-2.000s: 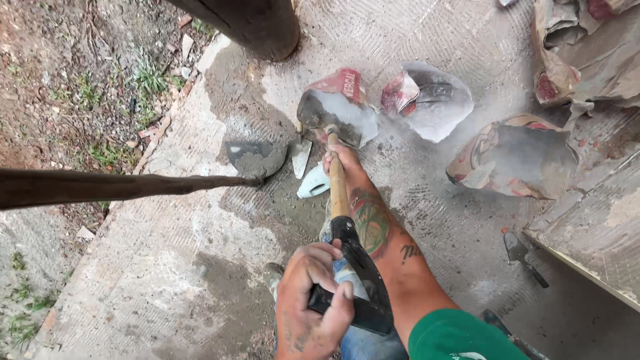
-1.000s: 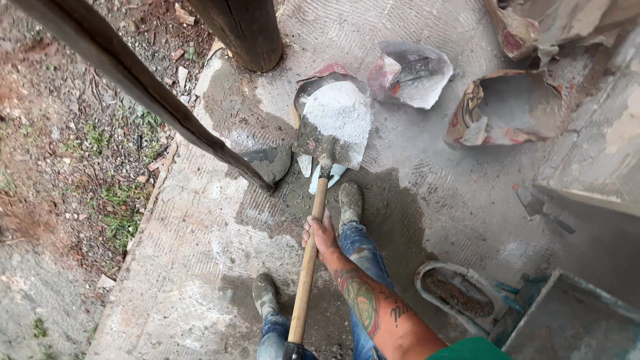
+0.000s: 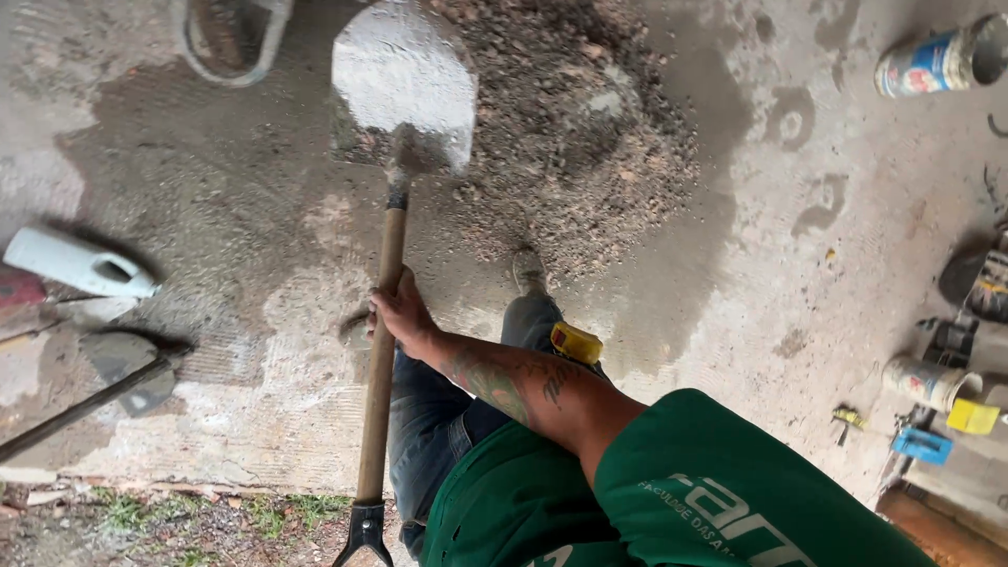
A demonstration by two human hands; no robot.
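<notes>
My right hand (image 3: 402,311) is closed around the wooden shaft of a shovel (image 3: 382,346). The shovel's blade (image 3: 405,71) holds a layer of pale powder and is at the left side of a mound of dark, gravelly mix (image 3: 575,134). The shaft runs down to a black D-handle (image 3: 366,531) cut off by the bottom edge. My left hand is out of view. My boot (image 3: 529,272) stands at the near edge of the mound. A yellow tape measure (image 3: 576,343) is at my waist.
A pale plastic jug (image 3: 79,260) and another shovel's blade (image 3: 130,370) lie at left. A light-coloured looped rim (image 3: 228,75) is at top left. A labelled bucket (image 3: 925,67) lies at top right. More tools and a blue float (image 3: 921,446) are at right.
My view has swung from the torn bags to the gravelly mound. The shovel, empty-looking two seconds ago at an opened bag, now carries powder beside the mound. My left hand has gone out of view.
</notes>
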